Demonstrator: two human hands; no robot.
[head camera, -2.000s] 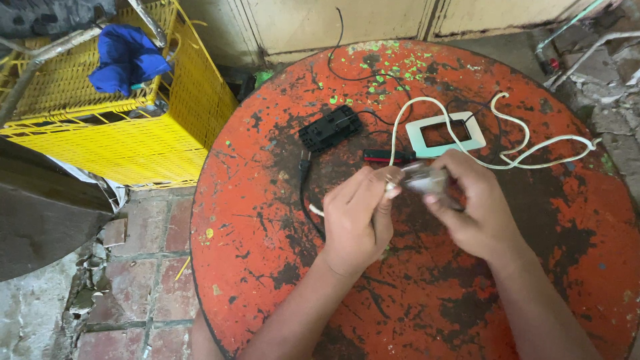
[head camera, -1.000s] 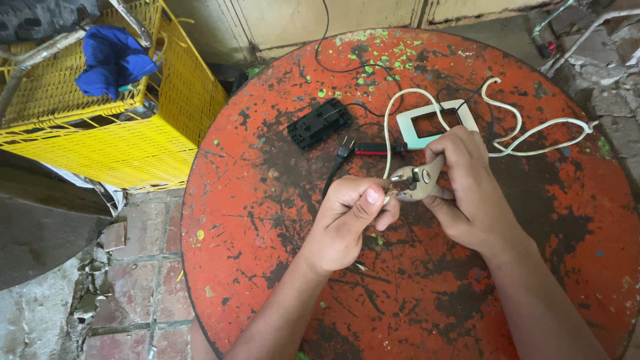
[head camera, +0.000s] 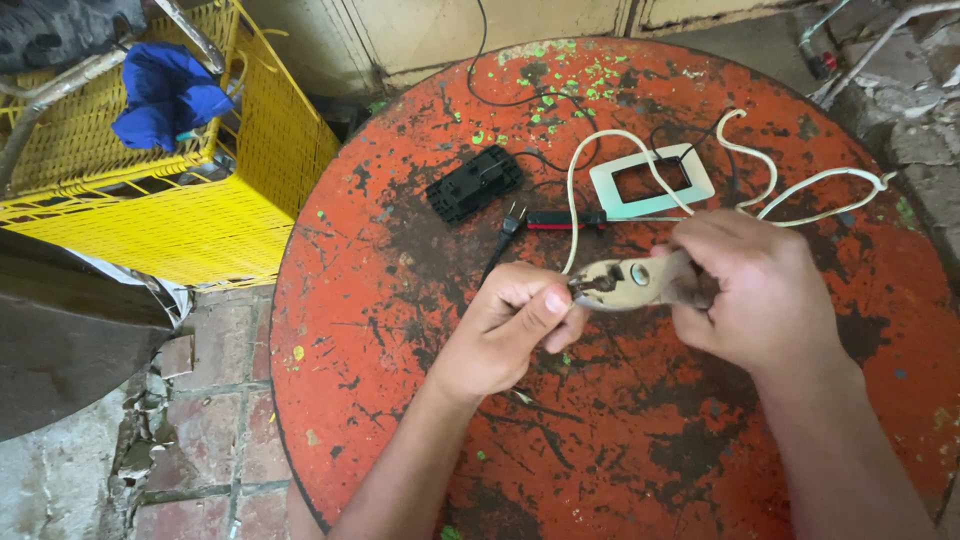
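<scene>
My right hand (head camera: 742, 285) is closed round the handles of metal pliers (head camera: 626, 283), whose jaws point left and meet the fingertips of my left hand (head camera: 517, 322). Between thumb and fingers, my left hand pinches the end of a white cable (head camera: 574, 202); the tip at the jaws is mostly hidden. The cable loops up over a pale faceplate frame (head camera: 611, 195) and on to the right. A screwdriver with a black and red handle (head camera: 566, 220) lies beyond the pliers. Left of it are a black two-pin plug (head camera: 511, 225) and a black plastic socket module (head camera: 474, 184).
The round red table (head camera: 360, 300) has worn, chipped paint. A thin black wire (head camera: 517, 103) runs off its far edge. At the left stands a yellow woven basket (head camera: 172, 225) with a blue cloth (head camera: 169, 94) on top. Broken rubble (head camera: 915, 142) lies beyond the table at the right.
The pliers were blurred and close to my left hand two seconds ago; now their jaws show plainly, pointing at its fingertips. Both hands keep hold of the same things.
</scene>
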